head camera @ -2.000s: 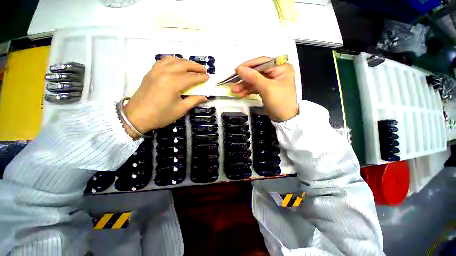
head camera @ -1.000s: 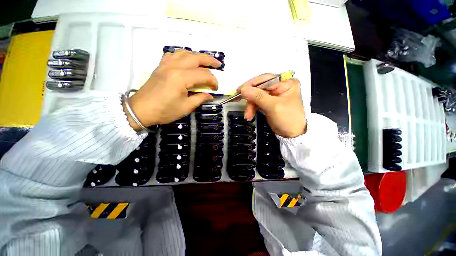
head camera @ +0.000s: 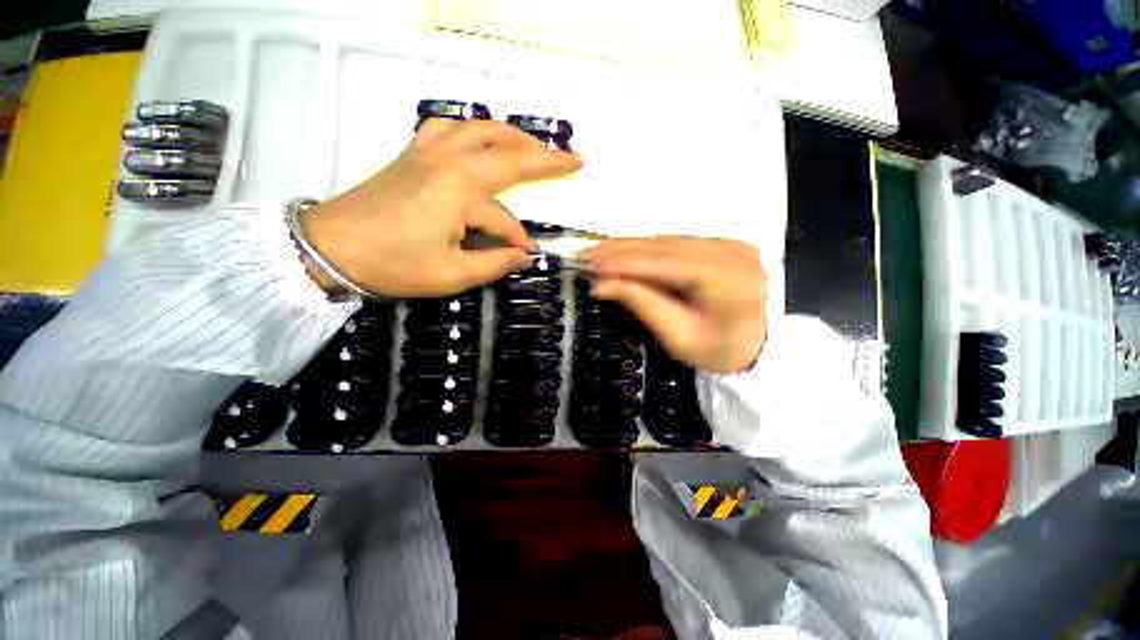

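Columns of glossy black housings (head camera: 521, 375) lie in the white slotted tray (head camera: 278, 113). The left columns show small white spots. My left hand (head camera: 425, 213) is over the upper part of the columns, with thumb and finger at the top of the middle column beside a small white spot. A pale strip (head camera: 540, 198) lies under and beside it. My right hand (head camera: 685, 290), blurred, holds the thin metallic tweezers (head camera: 575, 261) with their tips at the same housing, close to my left fingertips. Whether my left fingers grip anything is hidden.
Four silver-looking housings (head camera: 173, 163) sit at the tray's upper left. Two dark pieces (head camera: 453, 110) lie beyond my left hand. A second white tray (head camera: 1019, 300) with a short black stack (head camera: 983, 381) is at right, above a red round object (head camera: 960, 490). Clear bags (head camera: 1048, 128) lie far right.
Both hands have moved nearer to the top of the middle column. The tweezers have tilted flatter, and their tips have moved from the pale strip to the housing. The tray appears slightly higher in view.
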